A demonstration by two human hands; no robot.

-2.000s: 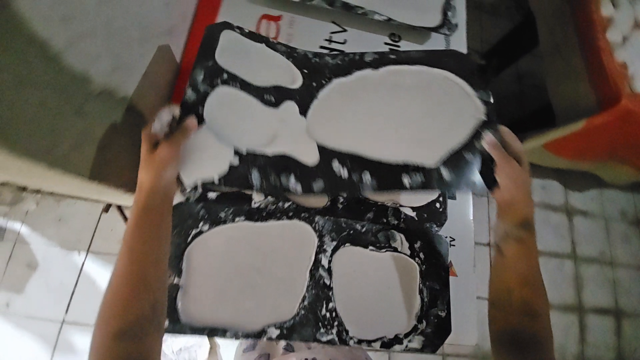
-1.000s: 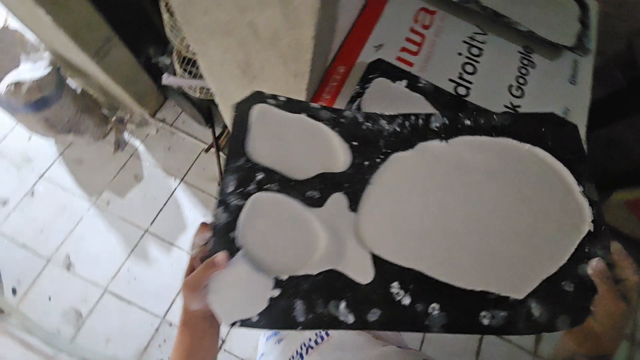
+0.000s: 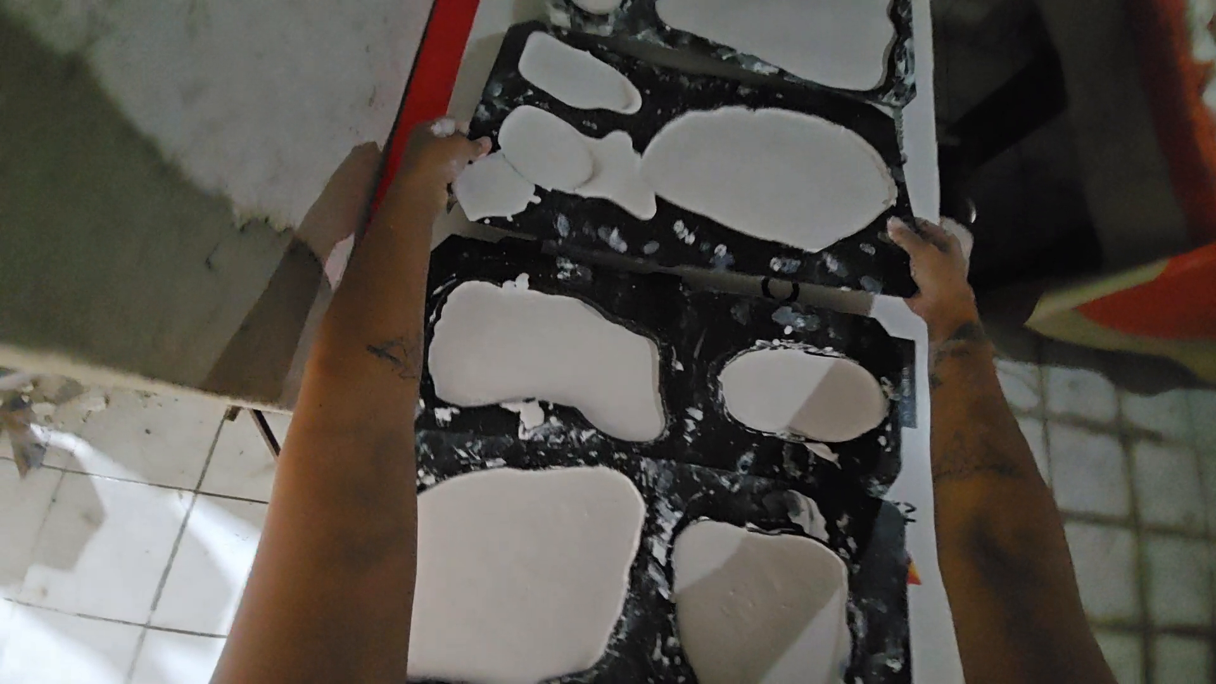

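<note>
A black mold (image 3: 589,233) filled with white material lies across the box in front of me, between two neighbouring molds. My left hand (image 3: 445,152) grips its left end, and my right hand (image 3: 936,252) grips its right end. Its white fill includes a large oval (image 3: 769,176) at the right and a fish-tailed shape (image 3: 622,176) in the middle. Nearer me lies another black mold (image 3: 689,380) with a wavy white shape and a small oval. At the bottom, a further black mold (image 3: 655,570) holds two rounded white shapes, partly cut off by the view.
Beyond the held mold, another filled mold (image 3: 760,57) reaches the top edge. A printed box (image 3: 920,456) with a red edge lies under the molds. A large pale surface (image 3: 190,171) is at the left, an orange-red object (image 3: 1149,294) at the right, and floor tiles (image 3: 142,513) lie below.
The held mold, close in front of me and away from the row one second ago, now lies among the other molds on the box. Both hands still grip its ends. The view has shifted greatly.
</note>
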